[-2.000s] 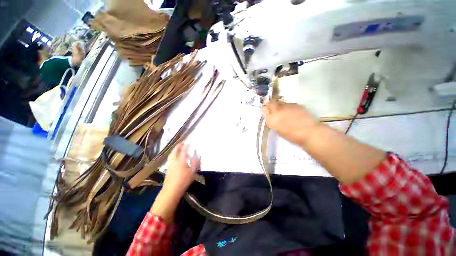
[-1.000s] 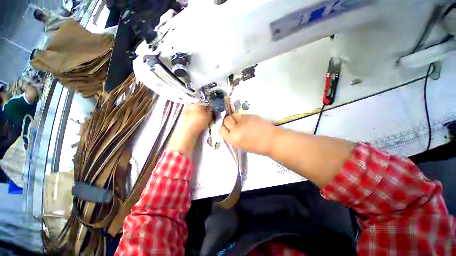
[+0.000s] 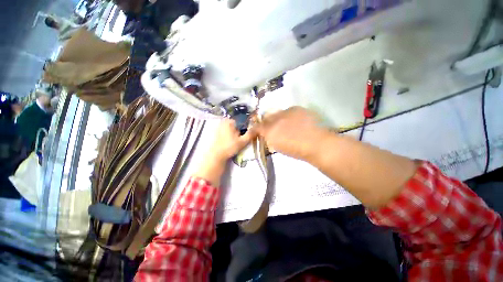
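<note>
A narrow brown strap [image 3: 266, 184] hangs in a curve from under the sewing machine head [image 3: 248, 47] over the table's front edge. My right hand [image 3: 289, 131] grips the strap near the presser foot [image 3: 241, 114]; its fingers are slightly blurred. My left hand [image 3: 223, 142] is at the left of the presser foot, its fingertips close to my right fingers. What the left fingertips hold cannot be made out. The needle and the strap's upper end are mostly hidden by the fingers.
A thick strap bundle [image 3: 124, 165] with a dark grey tie [image 3: 110, 213] lies at left. Loose straps [image 3: 185, 157] lie between it and my left arm. Red-and-black snips [image 3: 374, 91] lie on the machine bed at right. Brown panels [image 3: 91, 60] are stacked upper left. A person [image 3: 34, 124] is at far left.
My left hand has moved from the strap by the bundle up to the presser foot. The strap's lower loop has shortened. The view has shifted, so the machine appears further left.
</note>
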